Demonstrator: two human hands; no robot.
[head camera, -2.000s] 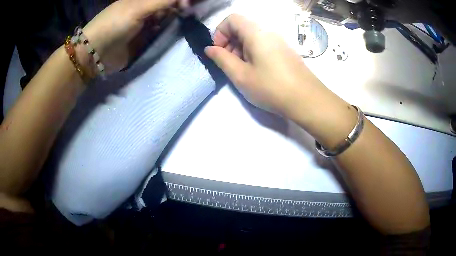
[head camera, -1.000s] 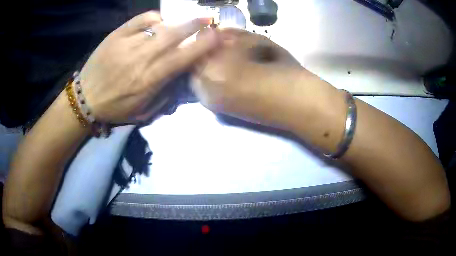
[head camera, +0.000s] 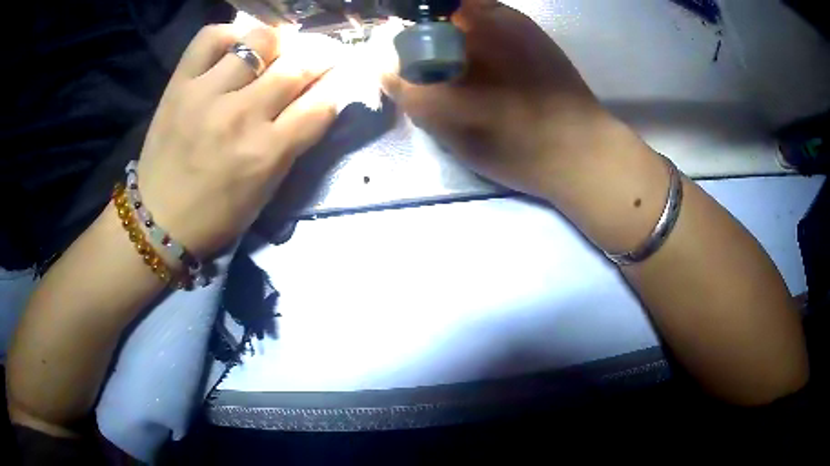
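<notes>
My left hand (head camera: 227, 136) lies at the upper left, palm down, fingers reaching to the brightly lit presser foot area (head camera: 357, 35). My right hand (head camera: 510, 100) comes in from the right, its fingers partly hidden behind the grey-green cap (head camera: 430, 52). A small piece of cloth lies between the fingertips under the glare; its details are washed out, and whether either hand grips it is unclear. The light blue-grey panel (head camera: 159, 364) hangs under my left wrist, with a frayed black edge (head camera: 247, 296) beside it.
The pale machine bed (head camera: 400, 168) meets the white table (head camera: 437, 300) along a dark seam. A grey measuring tape (head camera: 364, 414) follows the front edge. Dark cloth (head camera: 73, 109) is at the left. A dark tool (head camera: 699, 9) lies at the upper right.
Both hands have moved from the left side of the bed to the presser foot. The view has shifted too. The light panel, broad across the left before, now shows only below my left wrist.
</notes>
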